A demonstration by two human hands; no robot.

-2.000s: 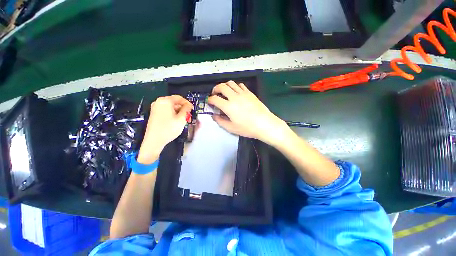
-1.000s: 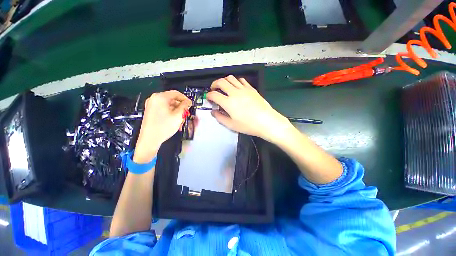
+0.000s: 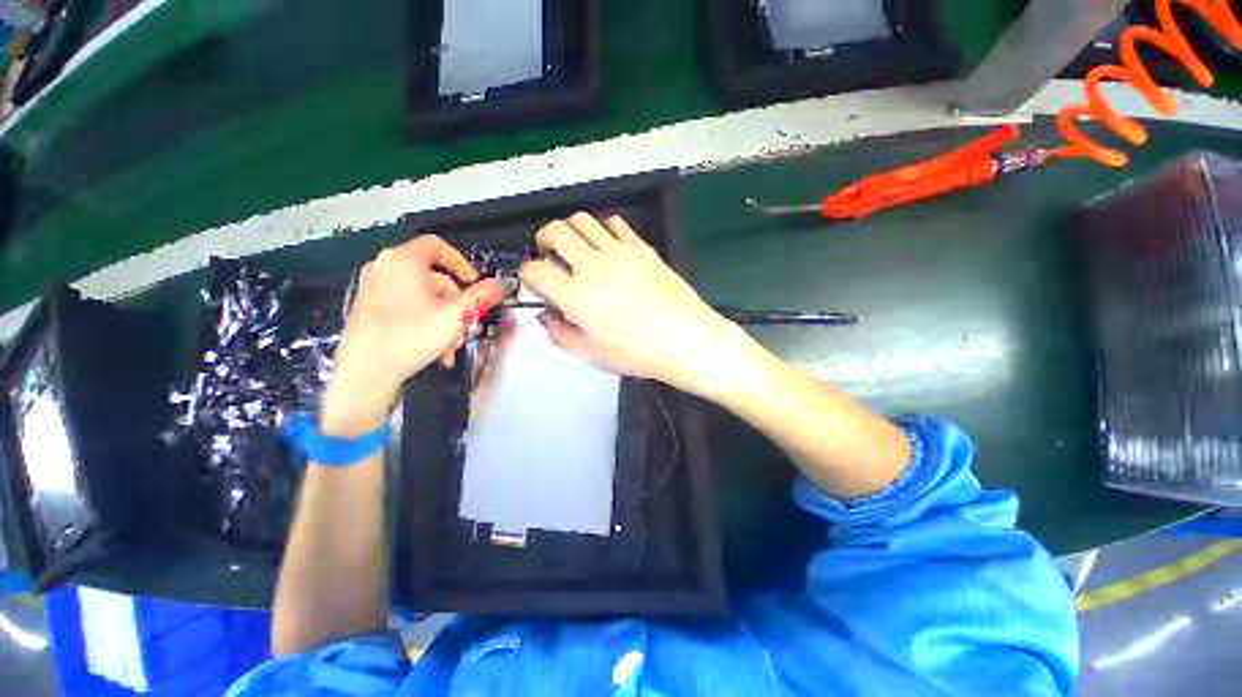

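An open tablet unit with a large silver rectangle [image 3: 545, 422] lies in a black foam tray [image 3: 565, 594] in front of me. My left hand [image 3: 409, 313], with a blue wrist strap [image 3: 334, 443], is at the upper left of the unit, its fingertips pinched at the mainboard [image 3: 501, 259]. A small red spot shows at these fingertips; what they pinch is too small to tell. My right hand [image 3: 606, 293] rests over the board's right part, fingers bent down on it. Its fingertips hide part of the board, and whether it holds a part cannot be told.
A heap of shiny black-silver strips [image 3: 245, 381] lies at left, beside another framed unit [image 3: 48, 436]. An orange tool [image 3: 926, 177] with coiled hose and a black pen-like tool [image 3: 804, 317] lie right. Clear plastic trays [image 3: 1171, 327] stand far right. Two framed units [image 3: 490, 48] sit beyond the white rail.
The view has shifted, and units on the conveyor sit further left. Both hands stay at the board; the left fingers have bent slightly. The green patch by the right fingertips is no longer visible.
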